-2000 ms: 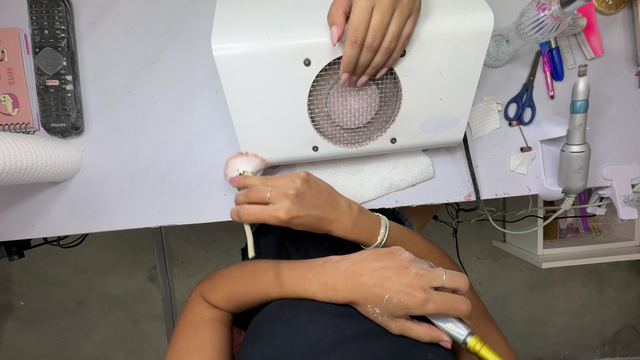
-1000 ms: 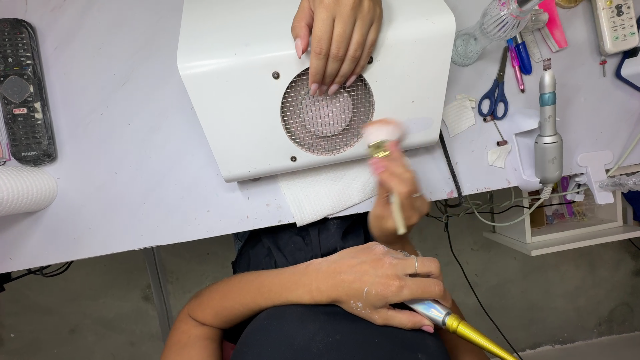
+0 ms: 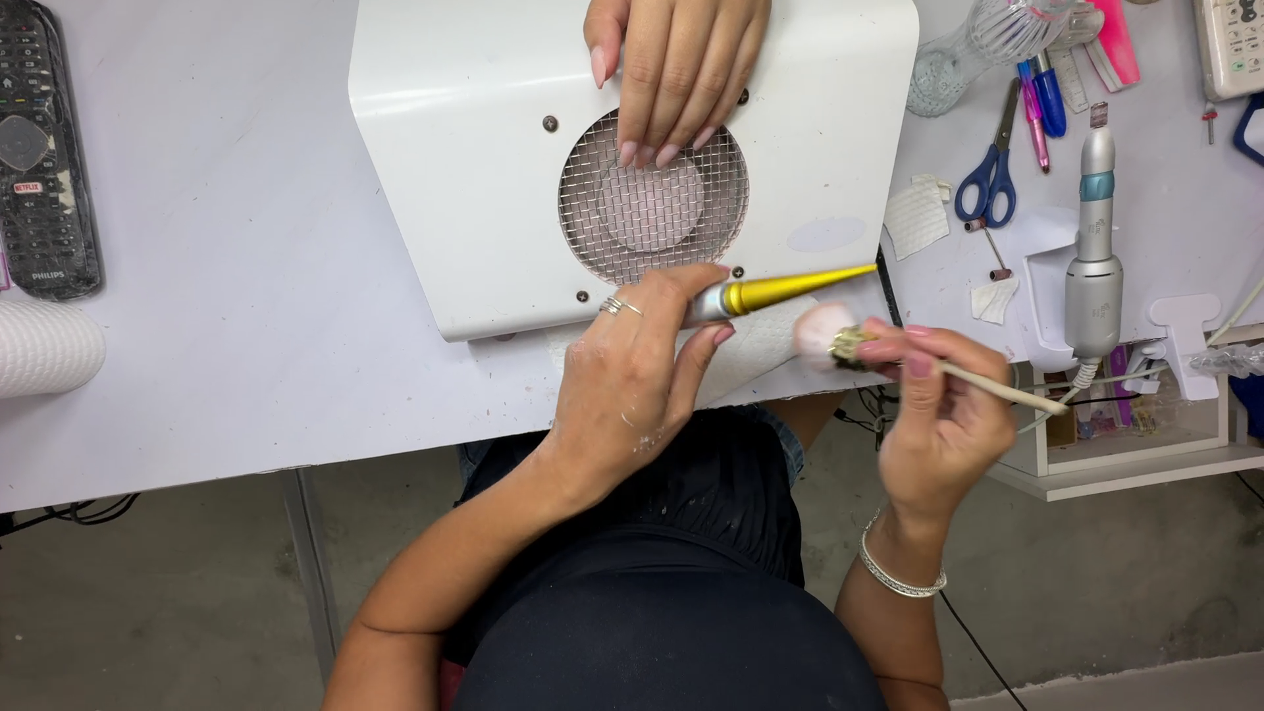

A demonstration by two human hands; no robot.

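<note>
My left hand [image 3: 632, 365] holds a silver-and-yellow tapered handle [image 3: 790, 288], its yellow tip pointing right over the near edge of a white nail dust collector [image 3: 474, 217]. To the right, my right hand [image 3: 943, 415] grips a soft dusting brush [image 3: 825, 336] with pale pink bristles and a thin light handle; the bristles are blurred. Another person's hand [image 3: 681, 79] rests on the collector, fingertips over its round mesh grille [image 3: 652, 212]. A white paper towel [image 3: 741, 360] lies partly under the collector's near edge. The far end of the yellow-tipped tool is hidden in my left hand.
Blue-handled scissors [image 3: 986, 183], pens [image 3: 1033, 118], a glass vessel [image 3: 938, 79] and a nail drill handpiece [image 3: 1094, 247] in a holder are at right. An open white drawer [image 3: 1136, 449] juts out below. A remote control [image 3: 44, 158] and paper roll [image 3: 49, 348] are at left.
My crossed arms have come apart. My left hand has moved up to the collector's near edge with the yellow-tipped tool; my right hand has carried the brush to the right.
</note>
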